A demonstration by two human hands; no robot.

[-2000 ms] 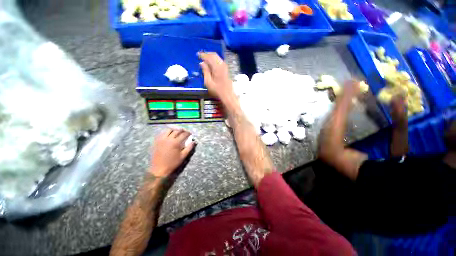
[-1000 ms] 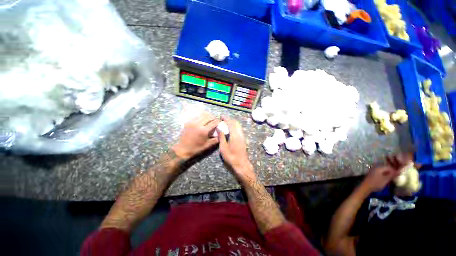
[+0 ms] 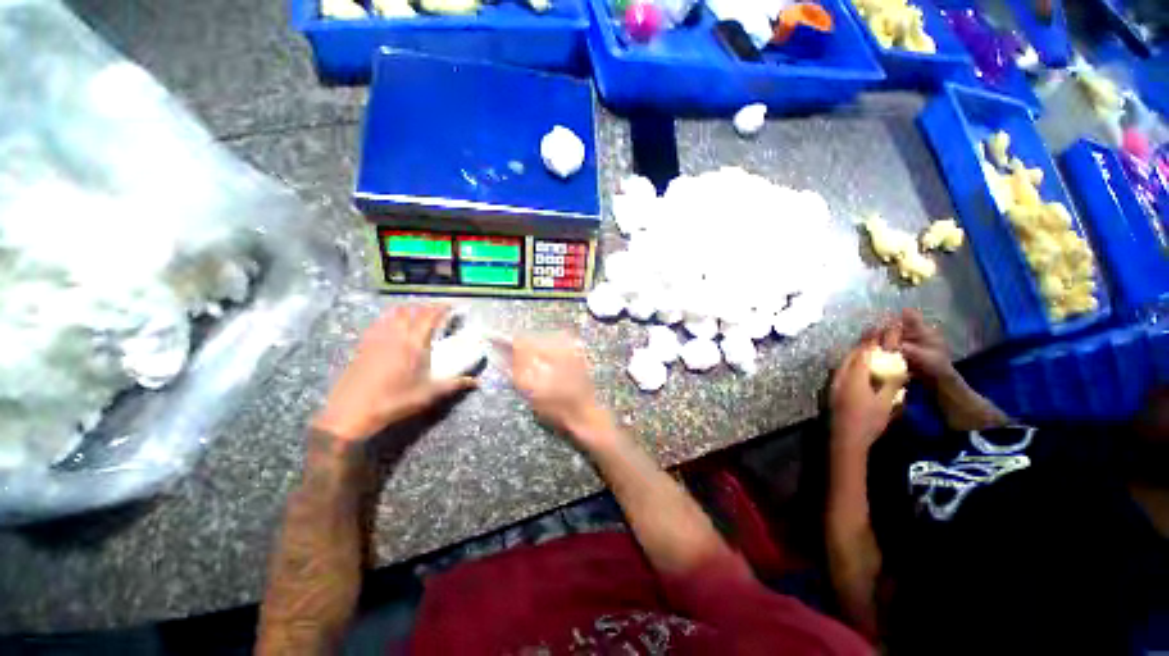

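My left hand (image 3: pixel 391 372) holds a white dough-like lump (image 3: pixel 458 354) just in front of the scale. My right hand (image 3: pixel 545 374) is beside it on the right, slightly blurred, with its fingertips close to the lump; whether it holds a piece is unclear. The digital bench scale (image 3: pixel 474 128) has one white portion (image 3: pixel 562 151) on the right part of its blue platform, and its green displays are lit. A pile of white portions (image 3: pixel 737 244) lies right of the scale.
A clear plastic bag (image 3: pixel 244 385) with bulk white material (image 3: pixel 77 256) is at left. Blue trays (image 3: pixel 731 83) line the far side. Yellow pieces (image 3: pixel 913 253) lie beyond the pile. Another worker's hands (image 3: pixel 885 365) hold a yellow piece at right. A single white lump (image 3: pixel 750 118) lies near the trays.
My hands, together around a small lump a second ago, are now slightly apart, with a larger lump in the left. The portion on the scale now sits further right on the platform.
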